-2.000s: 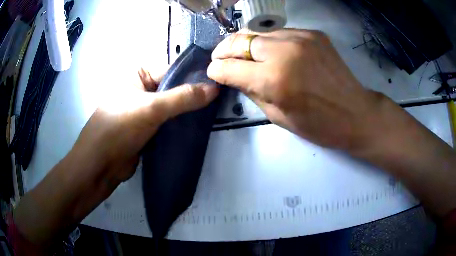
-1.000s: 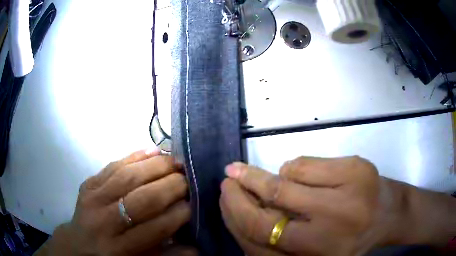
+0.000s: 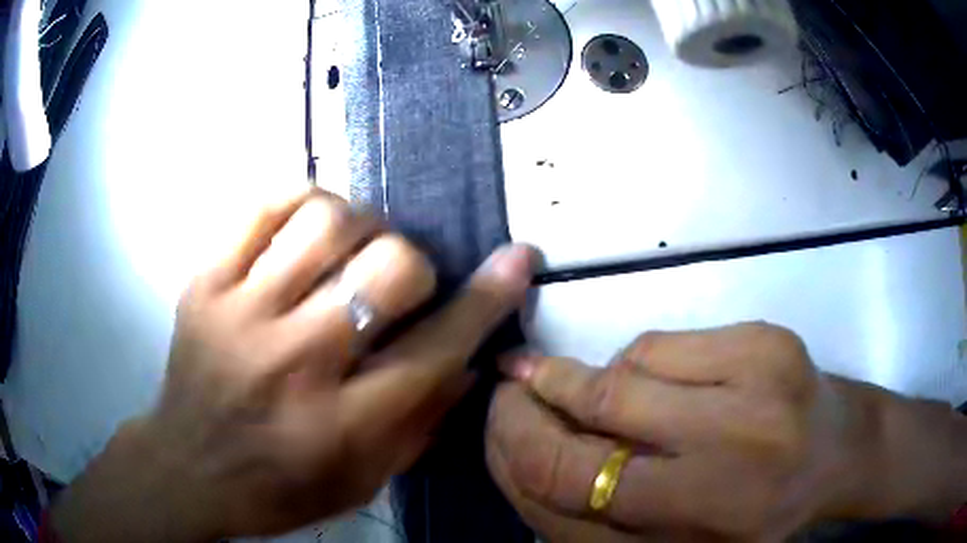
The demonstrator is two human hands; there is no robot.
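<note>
The dark denim strip [image 3: 440, 138] runs from the top edge down to the bottom, with a pale stitch line [image 3: 383, 127] lengthwise near its left side. Its upper right edge lies at the presser foot [image 3: 479, 48]. My left hand [image 3: 308, 350] lies across the strip, fingers bent, its thumb at the strip's right edge. My right hand [image 3: 647, 424] pinches the right edge lower down between thumb and fingers. Both hands hide parts of the lower strip.
The round needle plate [image 3: 539, 64] and small perforated disc [image 3: 614, 64] are right of the strip. A white ribbed knob [image 3: 726, 27] hangs at the top right. Dark denim pieces [image 3: 885, 85] lie at the upper right. Dark strips [image 3: 23, 202] lie at the far left.
The long strip, bunched under both hands at first, lies straight under the foot. Since one second ago, my left hand has moved up and right across it. My right hand has shifted slightly right.
</note>
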